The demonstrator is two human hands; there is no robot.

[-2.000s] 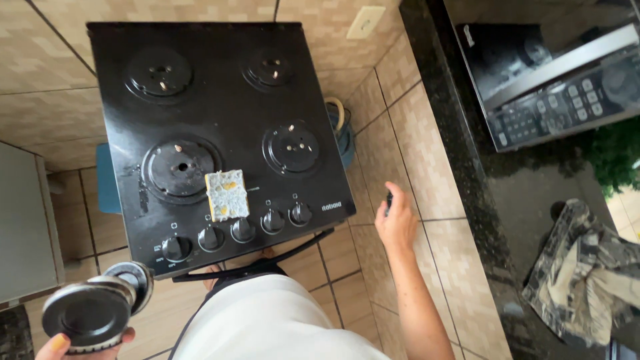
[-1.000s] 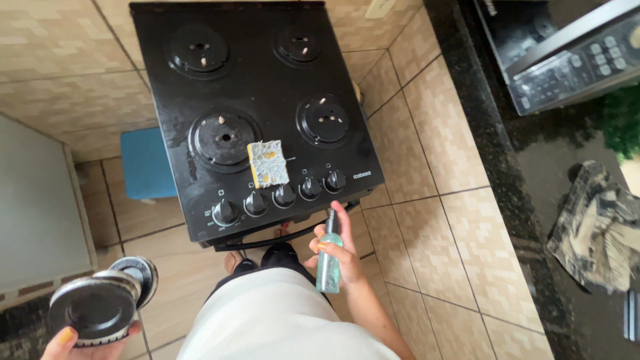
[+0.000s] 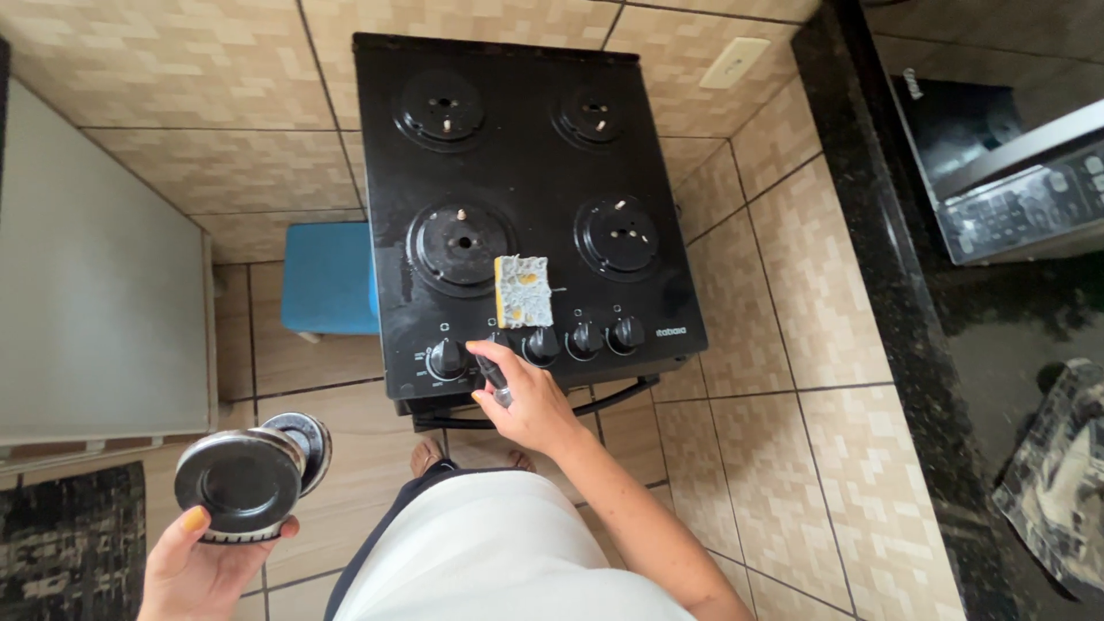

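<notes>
My left hand (image 3: 203, 561), low at the left, grips several black stove burner caps (image 3: 237, 485) with metallic rims, away from the stove. Over the front edge of the black gas cooktop (image 3: 535, 185), my right hand (image 3: 530, 401) is closed around a spray bottle (image 3: 493, 378); its dark top shows and most of its body is hidden by the hand. Just beyond that hand, a worn yellow and grey sponge (image 3: 523, 291) lies between the two front burner bases, close above the control knobs (image 3: 542, 345). The burner bases (image 3: 464, 246) are uncovered, without caps or grates.
A blue stool (image 3: 328, 278) stands left of the stove, near a white appliance or cabinet (image 3: 103, 267). At right, a dark stone counter (image 3: 880, 285) holds a microwave (image 3: 1018, 172) and a patterned cloth (image 3: 1056, 492). A dark rug (image 3: 73, 543) lies at lower left.
My right hand, whose hold two seconds ago is unclear, shows a spray bottle one second ago; it has since moved left to the knobs. My left hand keeps holding the burner caps.
</notes>
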